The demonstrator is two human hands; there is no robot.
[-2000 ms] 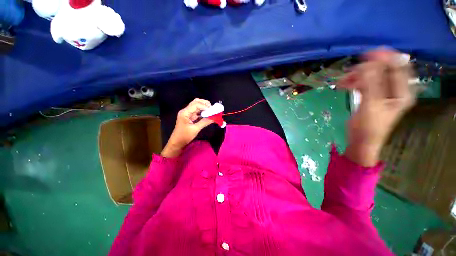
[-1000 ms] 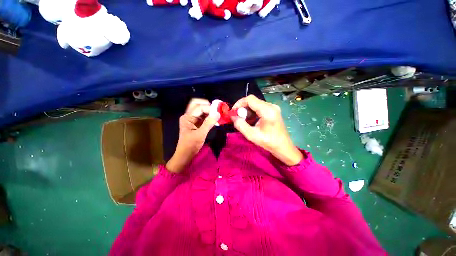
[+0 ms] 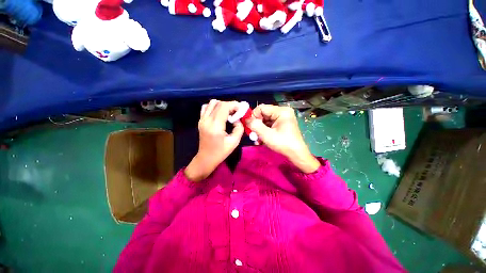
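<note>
A small red Santa hat (image 3: 246, 120) with a white fuzzy brim and a white pompom is held between both hands over the lap. My left hand (image 3: 216, 130) pinches the white brim from the left side. My right hand (image 3: 280, 130) has its fingertips on the red part at the right, with the pompom (image 3: 253, 136) pointing down beside them. No needle or thread can be made out at the fingertips.
The blue table (image 3: 176, 58) holds a white plush toy (image 3: 112, 34), a heap of Santa hats (image 3: 261, 13) and a metallic tool (image 3: 323, 29). An open cardboard box (image 3: 120, 176), a white case (image 3: 387, 129) and a printed carton (image 3: 434, 186) are on the floor.
My right hand has come from the raised, blurred position at the right to the hat. The hat is now turned with its pompom down. More of the table's hats show as the view shifted.
</note>
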